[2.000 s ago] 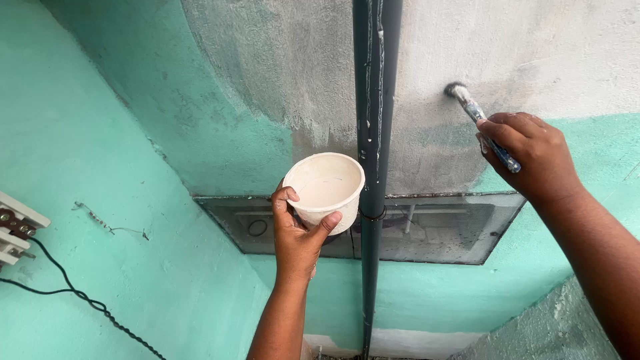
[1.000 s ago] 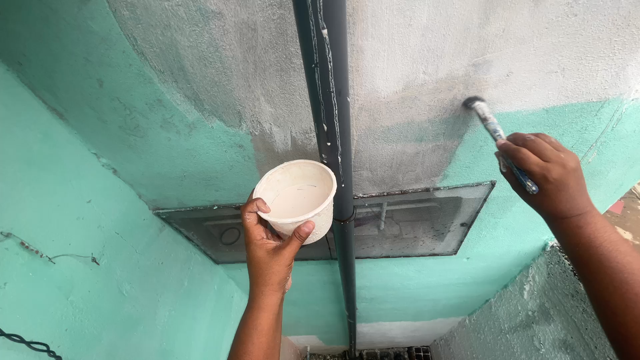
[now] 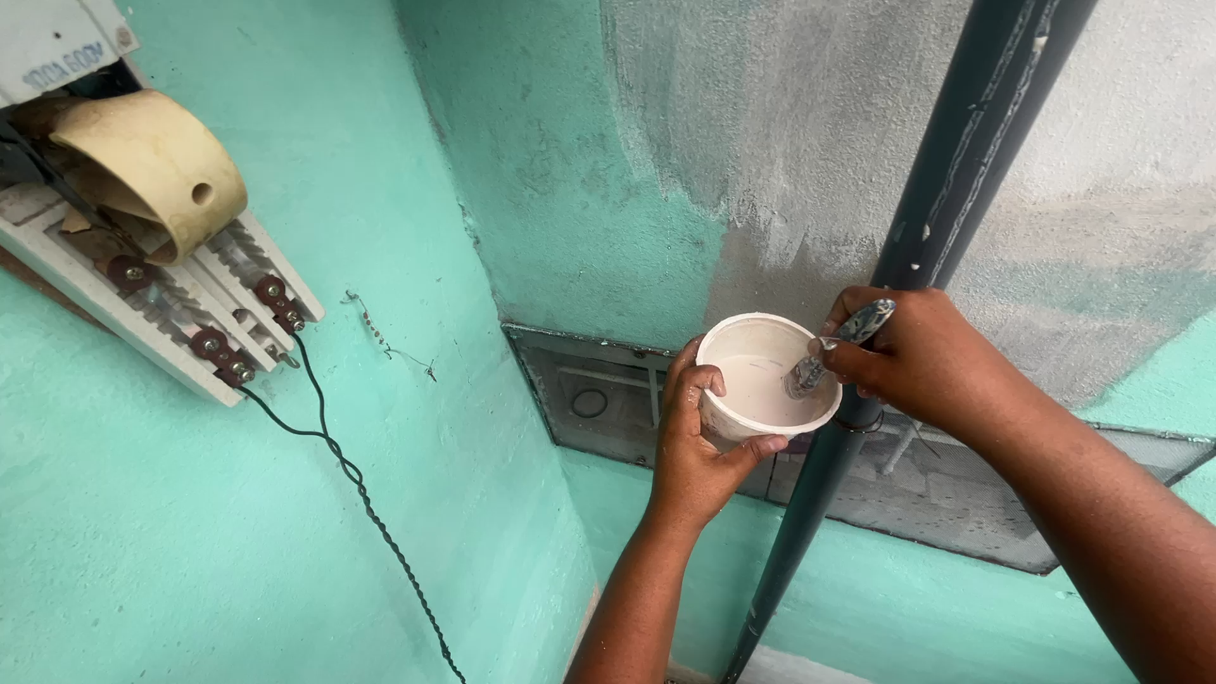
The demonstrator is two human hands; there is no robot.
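Note:
In my left hand (image 3: 698,446) is a small white plastic tub (image 3: 717,418) with pale paint (image 3: 750,385) inside, gripped by its rim and side. My right hand (image 3: 902,351) holds a paintbrush (image 3: 863,323) by its paint-stained handle. The brush's head dips into the tub, and the paint hides its bristle tips. Behind both hands stands the wall, part green (image 3: 570,228), part covered in greyish-white paint (image 3: 788,114).
A dark vertical pipe (image 3: 950,171) runs close behind the tub and my right hand. A mesh-covered opening (image 3: 608,404) lies low on the wall. At left are an open electrical switch unit (image 3: 142,275) and a twisted black cable (image 3: 380,522).
My right hand has brought the brush from the wall right of the pipe into the tub. My left hand still holds the tub. The view has swung left, showing the switch unit.

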